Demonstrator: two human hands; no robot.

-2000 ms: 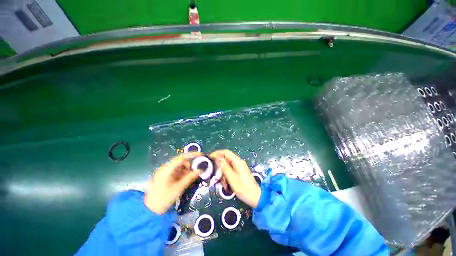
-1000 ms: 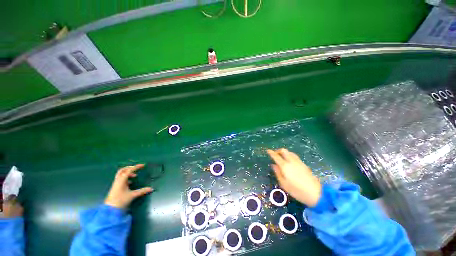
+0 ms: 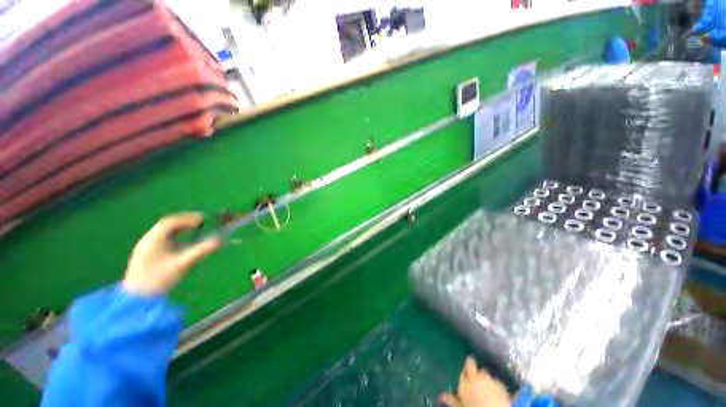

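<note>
My left hand [image 3: 163,254] is raised at the left, against the green side panel. Its thumb and forefinger are apart and blurred; I cannot tell whether a thin ring is between them. My right hand [image 3: 482,389] is at the bottom edge, partly cut off, beside the stack of clear blister trays [image 3: 549,310]; its fingertips are low and what they touch is unclear. Part of the clear tray in use [image 3: 374,370] shows at the bottom. Filled trays with rows of white-ringed modules [image 3: 606,236] lie behind the stack.
A tall clear tray stack [image 3: 621,135] stands at the back right. The green side panel [image 3: 350,119] and its metal rail cross the view. Red-orange stacked mats [image 3: 103,103] are at the upper left. A blue-sleeved person [image 3: 708,24] is at the far upper right.
The view has swung up and to the right. The modules in the tray have left view. My left hand has left the belt area by the black ring; my right hand is now low beside the stack.
</note>
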